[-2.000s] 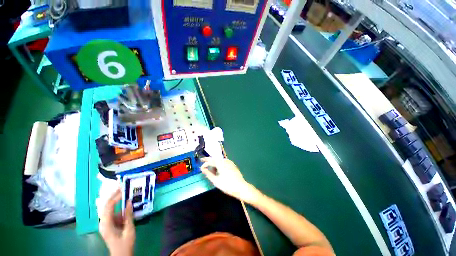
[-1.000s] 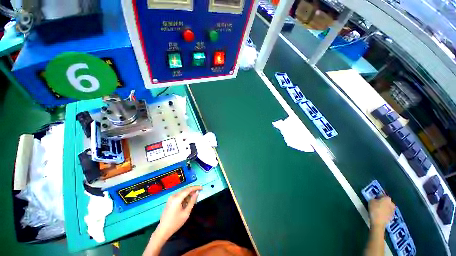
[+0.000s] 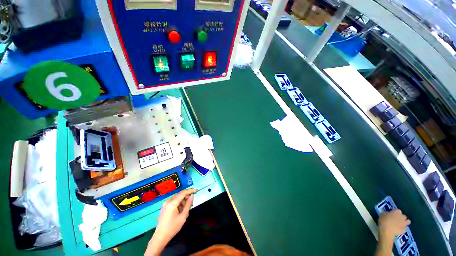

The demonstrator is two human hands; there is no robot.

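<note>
A framed panel [image 3: 98, 149] lies tilted in the orange-brown press fixture [image 3: 113, 172]. The press head [image 3: 100, 111] is behind and above it. My left hand [image 3: 174, 214] is in front of the press base's right part, fingers curled with the tips close together; whether they hold anything thin cannot be told. My right hand [image 3: 393, 223] is at the far right, over a row of panels on the belt. It covers part of the row, and its fingertips are hidden. One panel [image 3: 385, 205] shows just beyond it.
More panels [image 3: 305, 106] lie in a row farther up the belt. A white sheet [image 3: 294, 135] lies by the dividing strip. Crumpled white cloths [image 3: 93, 226] sit at both sides of the press base. The control box [image 3: 182, 45] overhangs the bench. A film-filled bin [image 3: 37, 187] stands left.
The panel in my left hand two seconds ago is gone from it. My right hand has gone from the press to the belt. The press head has moved back, uncovering the fixture's panel. The view has shifted.
</note>
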